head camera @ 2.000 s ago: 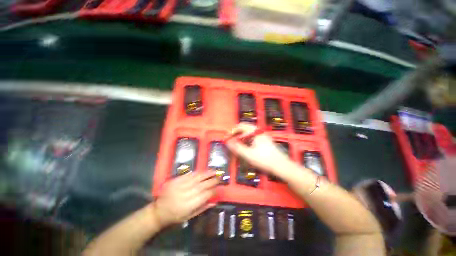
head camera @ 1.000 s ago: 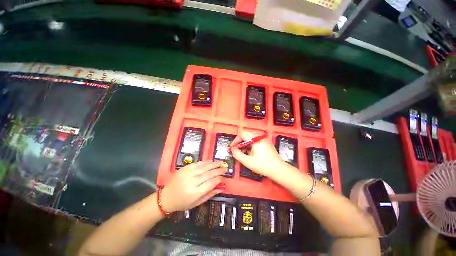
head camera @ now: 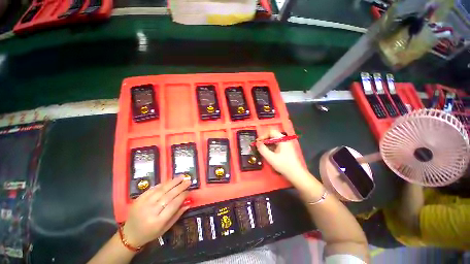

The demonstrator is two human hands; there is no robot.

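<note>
A red tray (head camera: 178, 105) holds closed black phones, gold mark and label facing up, in two rows of pockets. The second pocket from the left in the back row is empty. My right hand (head camera: 281, 154) holds a red pen (head camera: 281, 139), its tip end at the fourth phone (head camera: 249, 149) of the near row. That hand covers most of the rightmost near pocket. My left hand (head camera: 158, 206) lies over the tray's near edge, fingertips on the lower end of the second phone (head camera: 184, 161) of the near row, with nothing seen held.
Several thin black battery packs (head camera: 225, 221) lie in a row along the bench edge. A smartphone (head camera: 353, 172) rests on the pink fan's base (head camera: 335, 180); the fan (head camera: 425, 147) stands right. Another tray (head camera: 368, 111) holds open phones. A metal post (head camera: 345, 64) slants behind. A yellow-sleeved person (head camera: 443, 221) is right.
The view has swung right, so the tray sits further left. My right hand with the red pen has moved from the second near-row phone to the fourth. My left hand stays near the second.
</note>
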